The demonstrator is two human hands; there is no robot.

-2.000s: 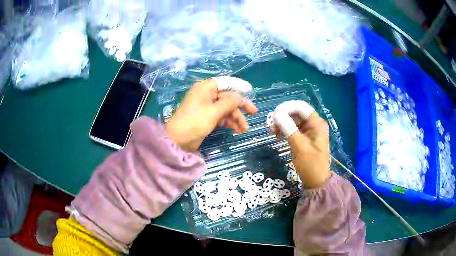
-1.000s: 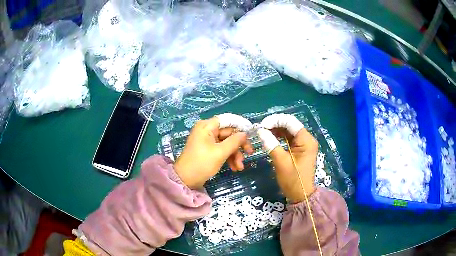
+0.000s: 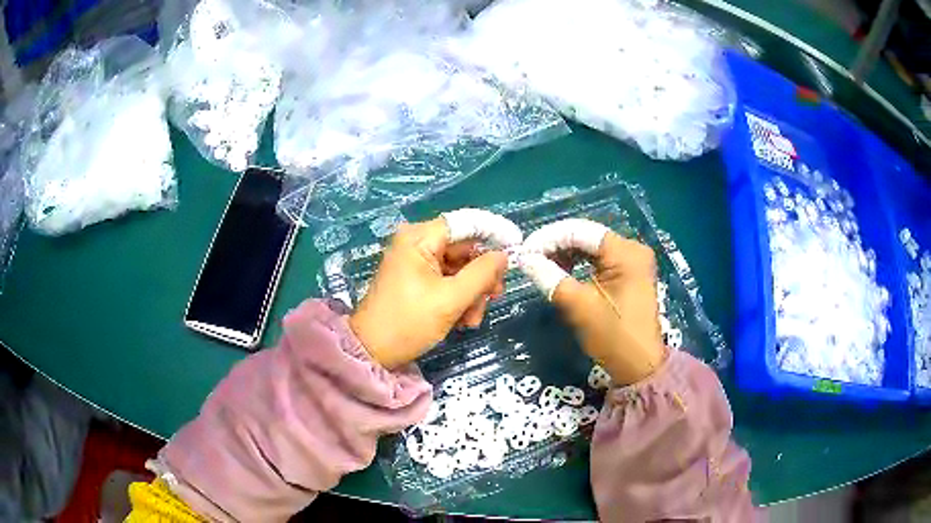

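My left hand (image 3: 434, 281), with a white finger cot on its forefinger, and my right hand (image 3: 602, 291), with white cots on thumb and forefinger, meet fingertip to fingertip above the clear ribbed tray (image 3: 500, 352). A small white part (image 3: 515, 252) is pinched between them, mostly hidden by the fingertips. A thin straw-coloured stick (image 3: 609, 300) shows faintly at my right hand; most of it cannot be made out. A loose pile of small white parts with dark holes (image 3: 490, 424) lies at the tray's near end.
A blue bin (image 3: 750, 296) of small whitish parts stands at the right. Clear bags (image 3: 102, 153) of white parts lie along the back. A smartphone (image 3: 243, 260) lies left of the tray. The green bench top (image 3: 112, 306) curves at its near edge.
Two seconds ago my hands were apart; they came together by one second ago and remain so. The stick, long and visible past my right hand before, now barely shows.
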